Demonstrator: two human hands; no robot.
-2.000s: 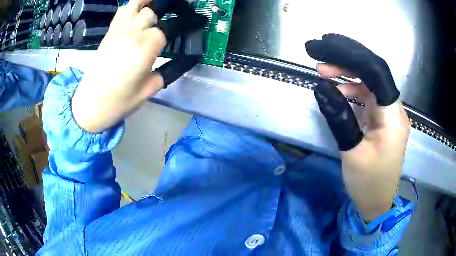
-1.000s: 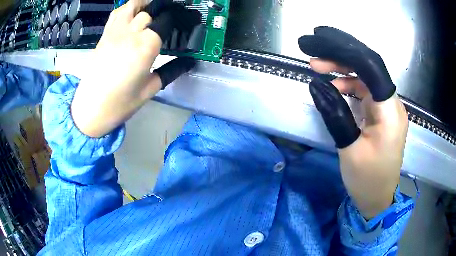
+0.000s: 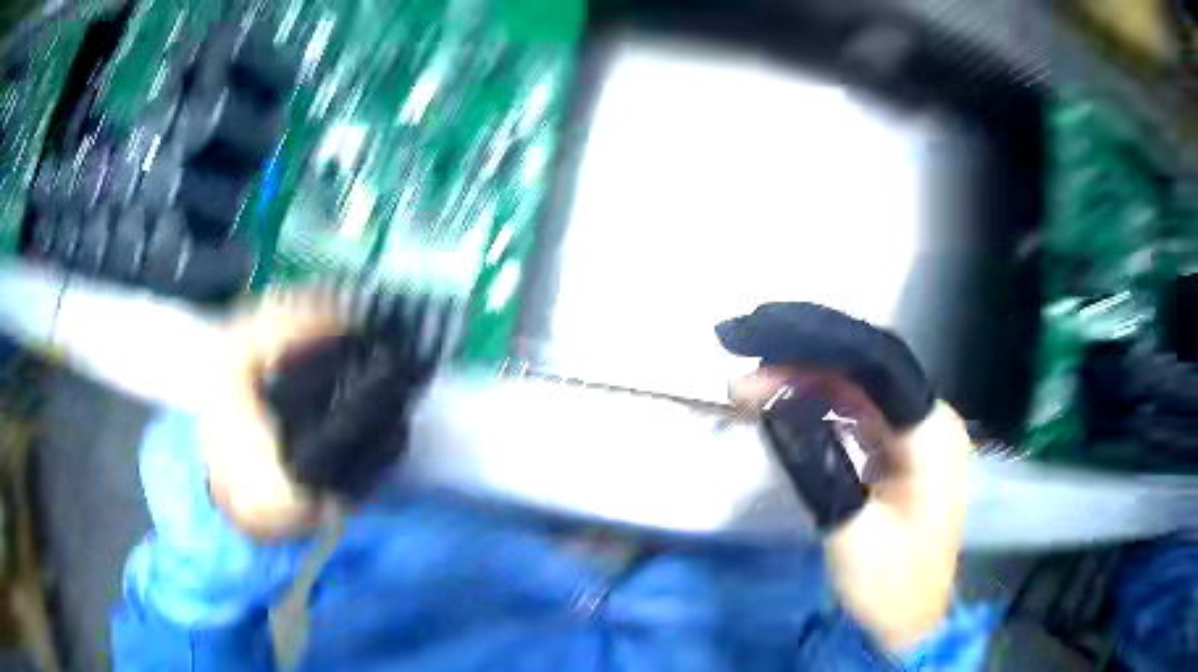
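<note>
The view is blurred by motion. My left hand (image 3: 309,407), with black finger cots, is curled over the conveyor rail at the lower edge of a green circuit board (image 3: 407,171). Whether it holds anything cannot be told. My right hand (image 3: 841,433) is over the conveyor rail (image 3: 578,460), right of the board, its fingers in black cots and curved toward the thumb. Small bright lines show between fingers and thumb; whether they belong to a held part is unclear.
A bright metal bed (image 3: 736,210) with a dark border lies between the board and another green board (image 3: 1117,263) at the right. Dark cylinders (image 3: 145,197) stand at the left. A blue sleeve (image 3: 1163,591) shows at the lower right edge.
The view has shifted to show more of the conveyor and both boards. My left hand has moved back from the board toward my body and curled. My right hand stays similarly curved.
</note>
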